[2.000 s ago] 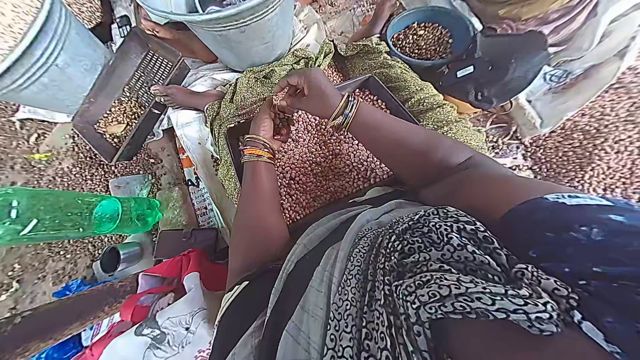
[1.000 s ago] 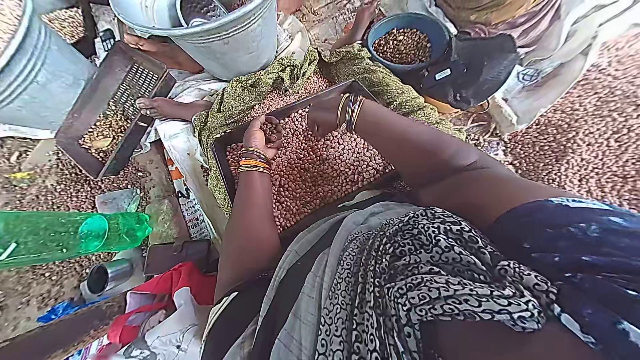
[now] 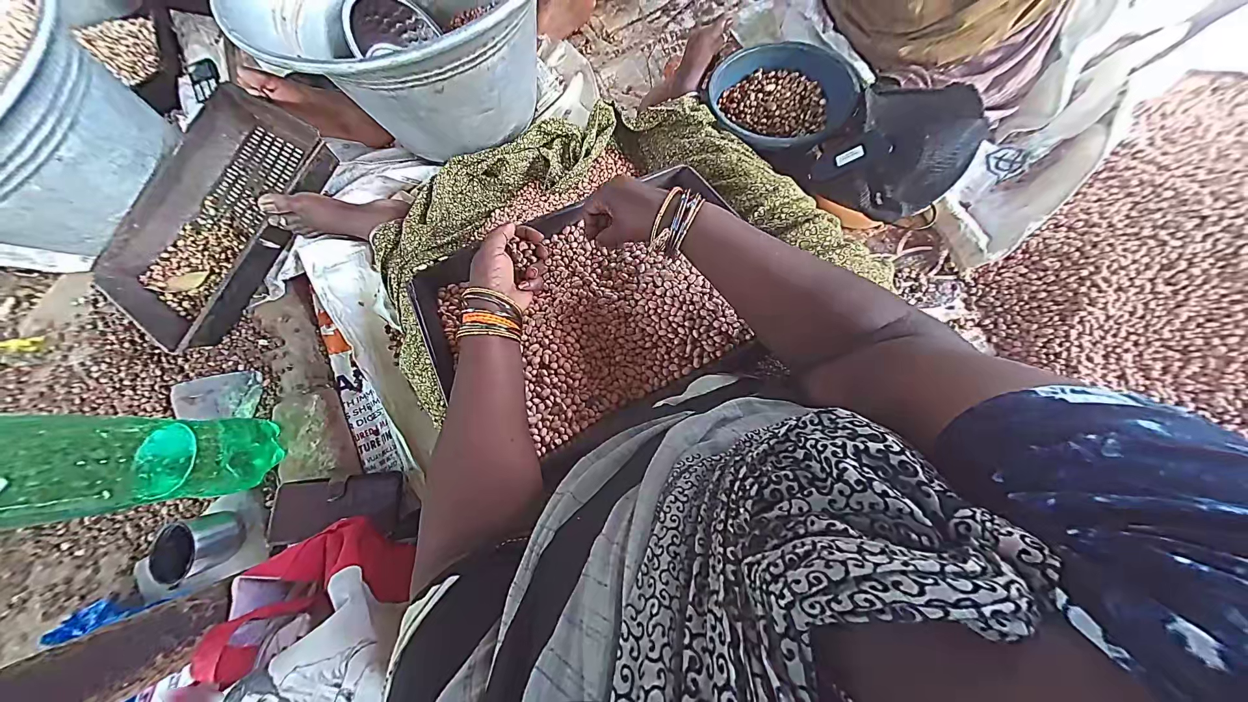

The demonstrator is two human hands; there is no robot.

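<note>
A dark tray (image 3: 426, 292) full of small pinkish-brown nuts or seeds (image 3: 624, 322) rests on my lap, over a green patterned cloth (image 3: 780, 200). My left hand (image 3: 509, 265), palm up with curled fingers, cups several darker nuts at the tray's left side. Over the tray's far edge, my right hand (image 3: 624, 210) is held with its fingers bent down; whether anything is between them is hidden. Bangles circle both wrists.
At the upper left stand a metal tub (image 3: 439, 97), a metal bucket (image 3: 78, 166) and a slotted dark crate (image 3: 136, 253) holding nuts. A blue bowl (image 3: 721, 73) of nuts is beyond my right hand. A green plastic bottle (image 3: 88, 468) and a metal cup (image 3: 200, 546) lie left. Another person's foot (image 3: 331, 214) is near the crate.
My hands were together near the tray's far left corner two seconds ago; they are now apart, the right one farther right. My left palm has turned up, showing the nuts in it.
</note>
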